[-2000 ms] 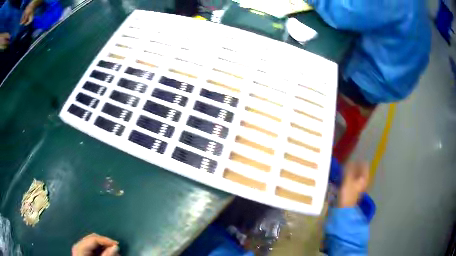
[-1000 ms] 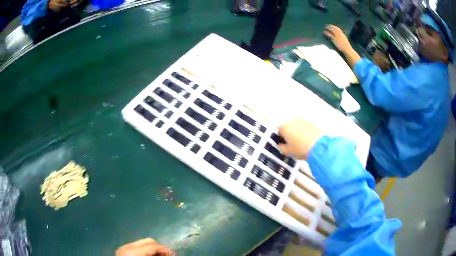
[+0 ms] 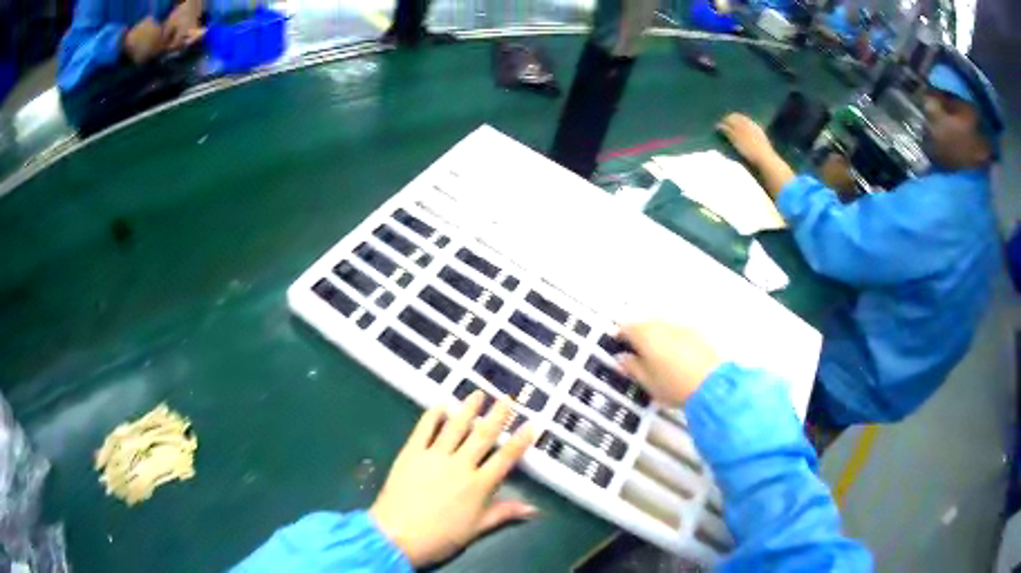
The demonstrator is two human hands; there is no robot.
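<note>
A large white foam tray (image 3: 748,293) lies at an angle on the green bench. Several columns of its slots hold black components (image 3: 518,362); slots toward the right end show tan or pale. My right hand (image 3: 668,360) is over the tray with its fingertips at a black piece in an upper slot; whether it grips the piece is unclear. My left hand (image 3: 450,484) lies with spread fingers on the tray's near edge, fingertips over a filled slot, and holds nothing.
A loose pile of small tan pieces (image 3: 148,453) is at the left, with clear plastic bags (image 3: 25,504) at the left edge. A person in a blue smock (image 3: 896,263) sits at the right, an arm on the bench near white sheets (image 3: 722,188). A dark post stands behind the tray.
My left hand has come up from the bottom edge onto the tray's near edge. My right hand, out at the right earlier, came over the tray and stays at the same column.
</note>
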